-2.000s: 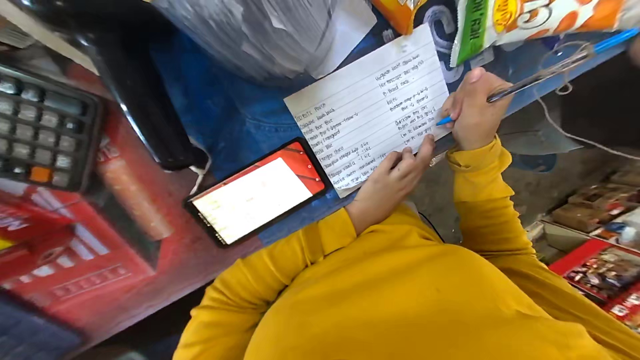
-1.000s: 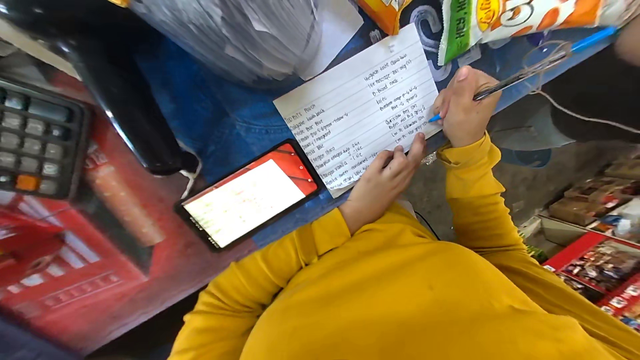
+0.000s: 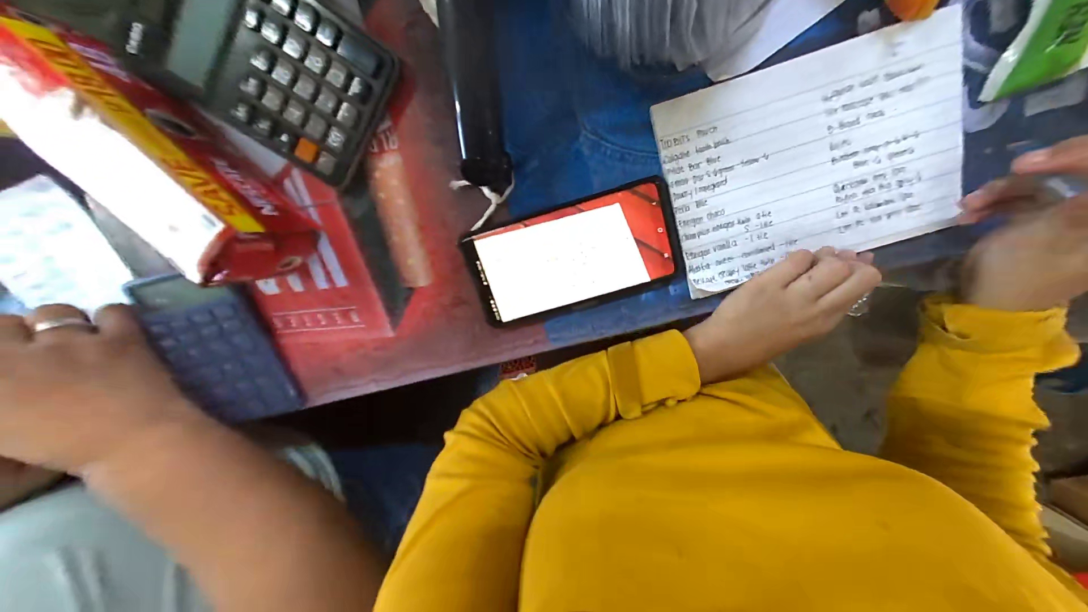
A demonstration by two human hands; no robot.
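Note:
A lined sheet of paper with handwriting (image 3: 790, 161) lies on the table at the right. My left hand (image 3: 786, 310) rests on its lower edge, fingers bent together, a ring on one finger. Just right of the sheet is my right hand (image 3: 1028, 229), blurred and partly cut off by the frame edge; whether it holds the pen cannot be made out. Left of the paper lies a smartphone (image 3: 574, 251) with a lit, mostly white screen.
A black desktop calculator (image 3: 297, 85), a red and yellow carton (image 3: 161, 136) and a smaller blue calculator (image 3: 217, 348) stand left. Another person's hand (image 3: 76, 382) is beside them. Clear plastic (image 3: 671, 30) is at the top, a green snack packet (image 3: 1041, 51) at the upper right.
The view has swung left, bringing the other person's hand, the carton and the blue calculator into sight. My right hand has moved off the paper to the right; my left hand stays at its lower edge.

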